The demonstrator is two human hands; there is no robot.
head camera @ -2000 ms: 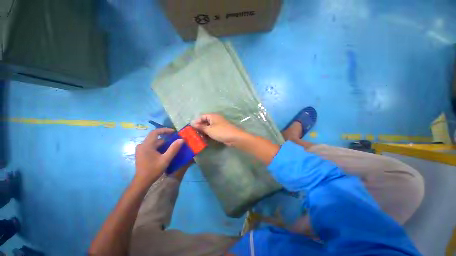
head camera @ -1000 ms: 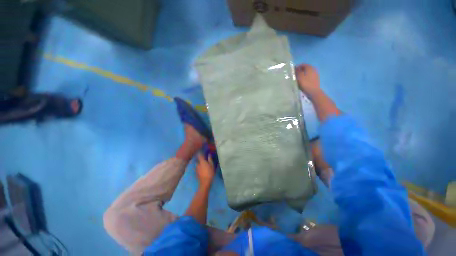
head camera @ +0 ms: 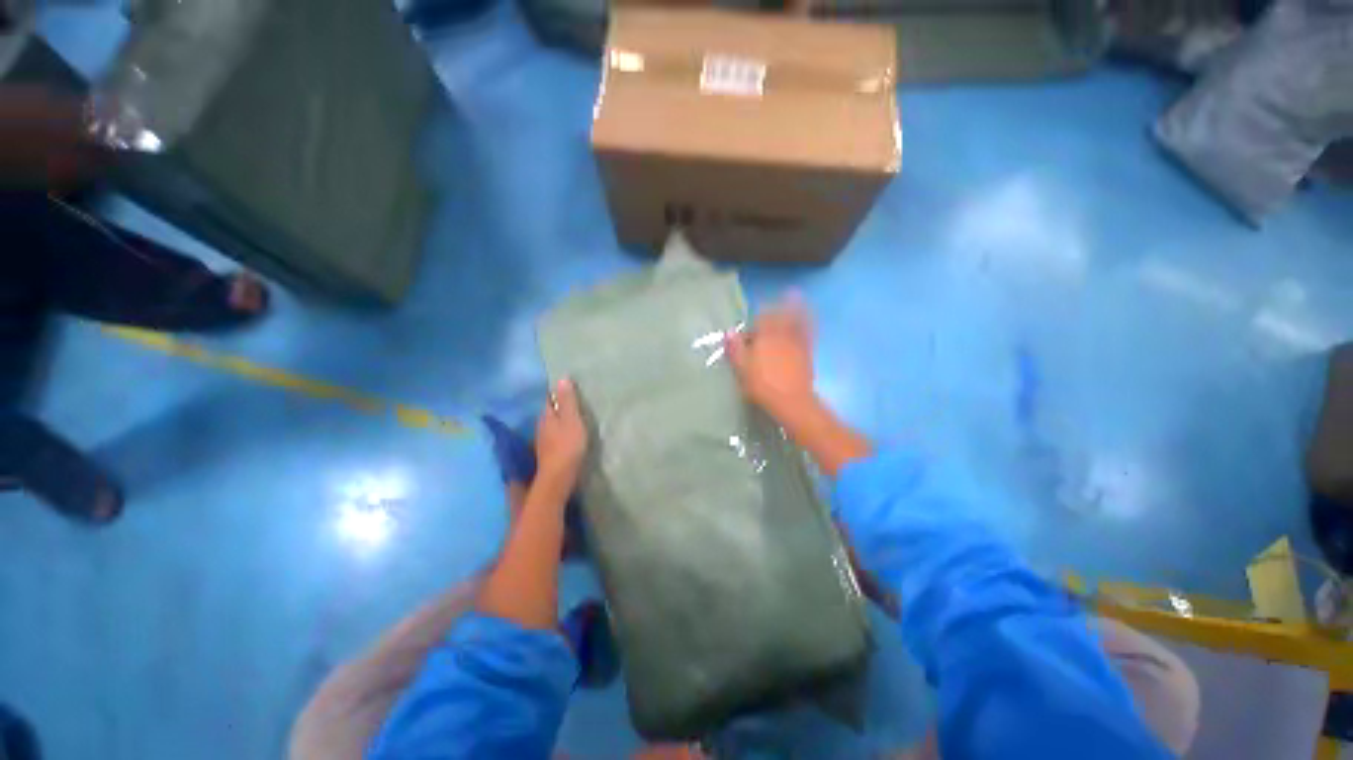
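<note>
A green woven-sack parcel lies lengthwise between my legs, with shiny tape glare along its right side and a pointed flap at its far end. My left hand holds its left edge near the far end, thumb at the top edge, the other fingers hidden. My right hand touches its right edge near the far end; its fingers are partly blurred, so its grip is unclear. A dark blue object lies left of the parcel, too unclear to name.
A brown carton with a white label stands just beyond the parcel. A large green wrapped parcel stands at upper left. A person's dark-clothed legs are at far left. A yellow-edged panel is at lower right.
My left hand has moved up from the red-and-blue tool to the parcel's left edge. My right hand has come onto its right edge. The view has shifted, showing more of the carton.
</note>
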